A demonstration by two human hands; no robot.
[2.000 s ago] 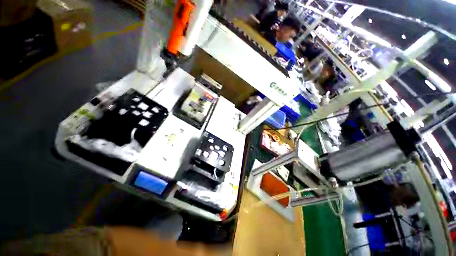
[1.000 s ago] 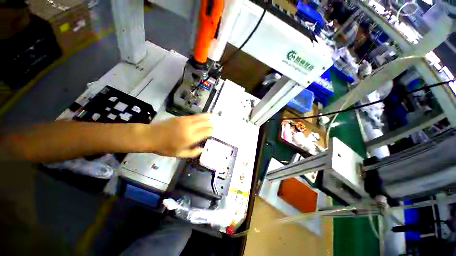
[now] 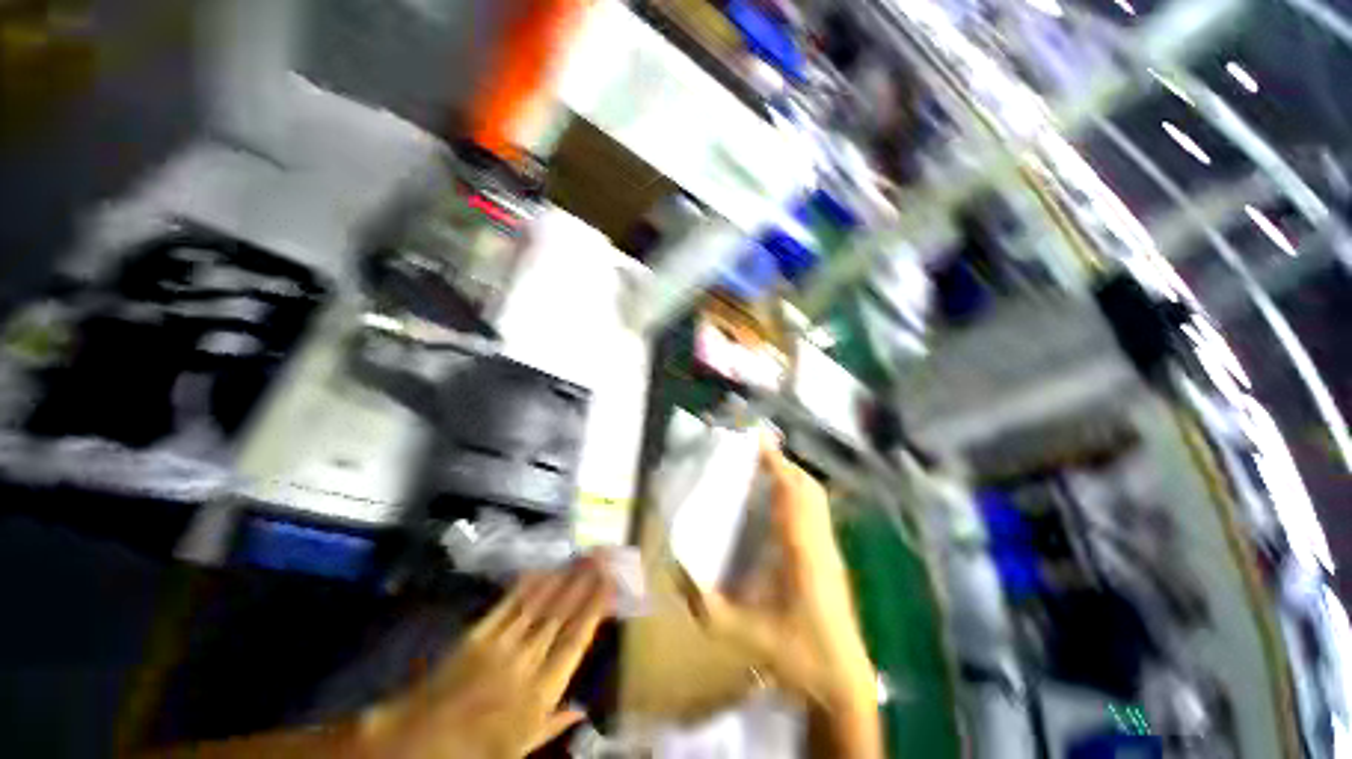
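The picture is strongly blurred. My left hand (image 3: 512,653) is at the lower middle, over the machine's front corner. A small white piece (image 3: 624,580) is at its fingertips; whether it is gripped is unclear. My right hand (image 3: 786,593) is over the tan bench, thumb and fingers apart beside a pale flat surface (image 3: 712,497) at the press. I cannot tell whether that is a part or the press base, nor whether the hand holds anything. The dark jig base (image 3: 512,430) is on the machine table.
A black jig plate with pale pieces (image 3: 178,319) is at the left. The orange screwdriver head (image 3: 519,74) stands above a box with a red display (image 3: 489,208). The silver press cylinder (image 3: 1023,371) is at the right, beside the green belt (image 3: 897,638).
My left hand has moved from the jig down towards the bench. My right hand has come into view at the press. The view has shifted, and the white piece on the right-hand jig no longer shows there.
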